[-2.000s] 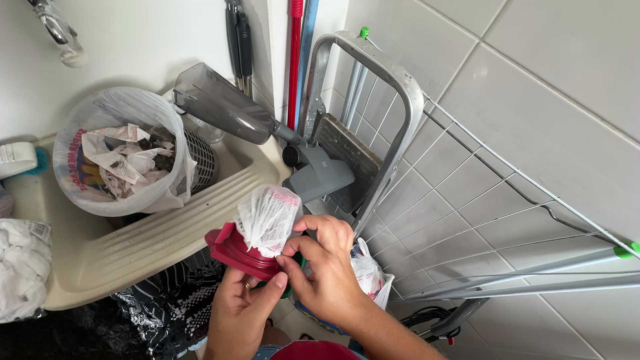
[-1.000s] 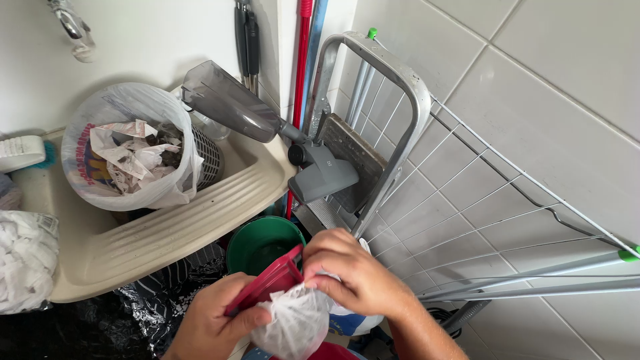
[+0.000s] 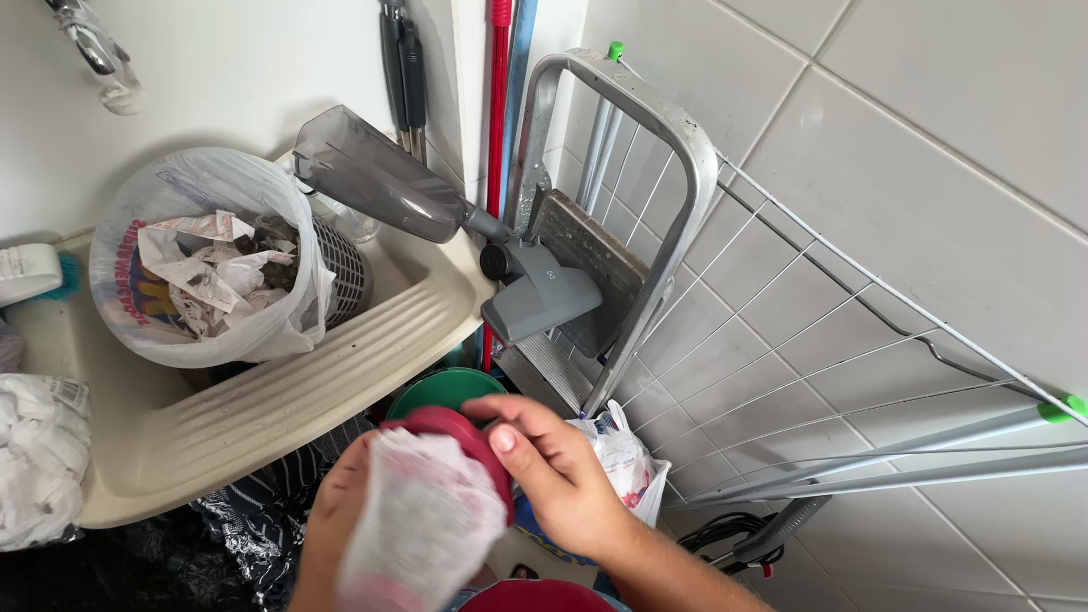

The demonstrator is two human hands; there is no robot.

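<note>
A dark red plastic piece with a whitish cloth-like filter bag on it is held between both hands at the lower middle. My left hand grips its left side, with fingers partly hidden behind the bag. On the right rim lie the thumb and fingers of my right hand. The bag hangs toward the camera and is blurred. Below the hands, part of a red rounded surface shows at the bottom edge. A clear grey vacuum cleaner canister with a grey floor head rests above the hands.
A bagged waste basket with crumpled paper stands in the beige laundry sink. A green bucket is beneath the sink edge. An aluminium step ladder and a wire drying rack lean at the right, near a plastic bag.
The red piece and its bag have turned in my hands; the bag now hangs lower left, where two seconds ago it stood above the red piece. The vacuum parts have stayed put.
</note>
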